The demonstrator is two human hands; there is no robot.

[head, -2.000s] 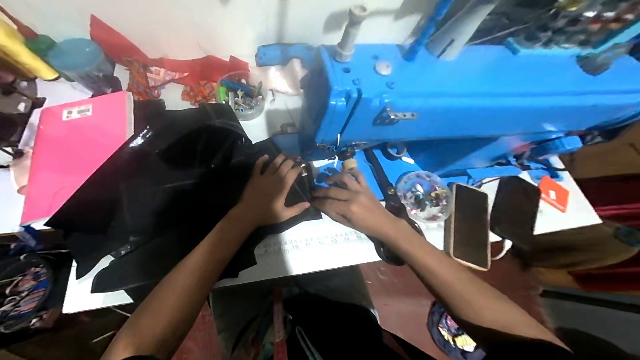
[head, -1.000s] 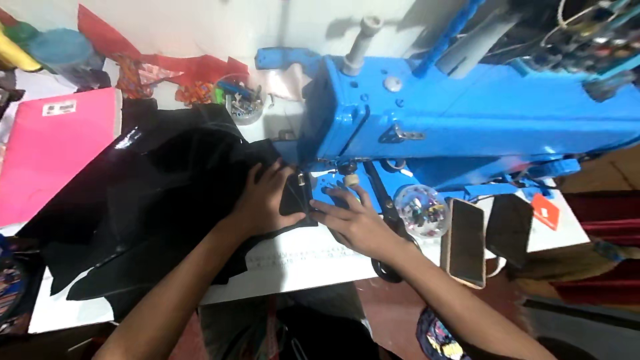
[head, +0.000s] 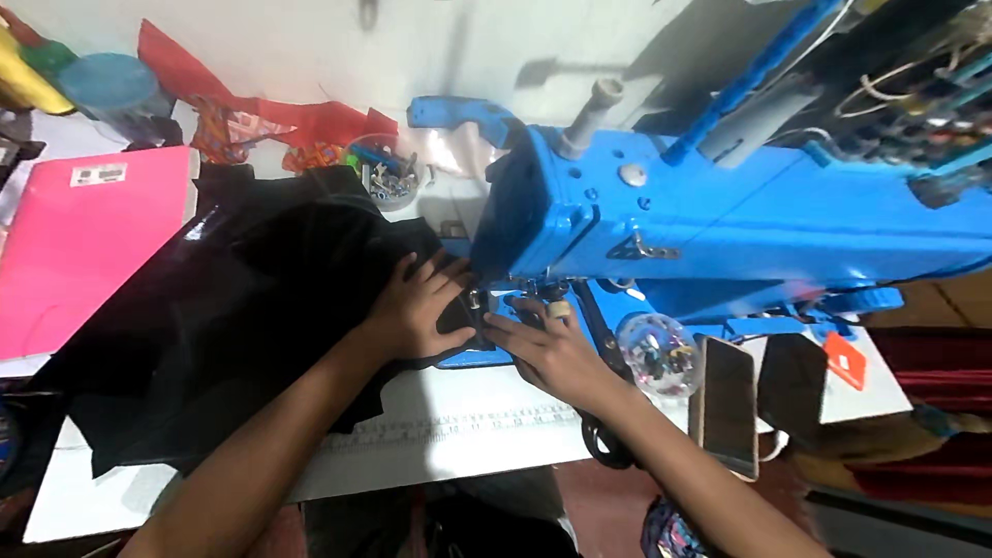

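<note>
Shiny black fabric spreads over the left side of the white table and reaches the blue sewing machine. My left hand lies on the fabric, fingers spread, just left of the needle area. My right hand, with a ring-like band on one finger, touches the fabric's right edge under the machine head. Its fingers are bent, and whether they pinch the cloth cannot be told. Black-handled scissors lie partly beneath my right forearm. The needle itself is hidden.
A clear tub of small parts and a phone sit right of my right hand. Behind the fabric stands a cup of small metal items. A pink folder lies far left. Ruler markings run near the front edge.
My left hand's fingers are more spread on the black fabric than two seconds ago. Both hands remain close to the needle area.
</note>
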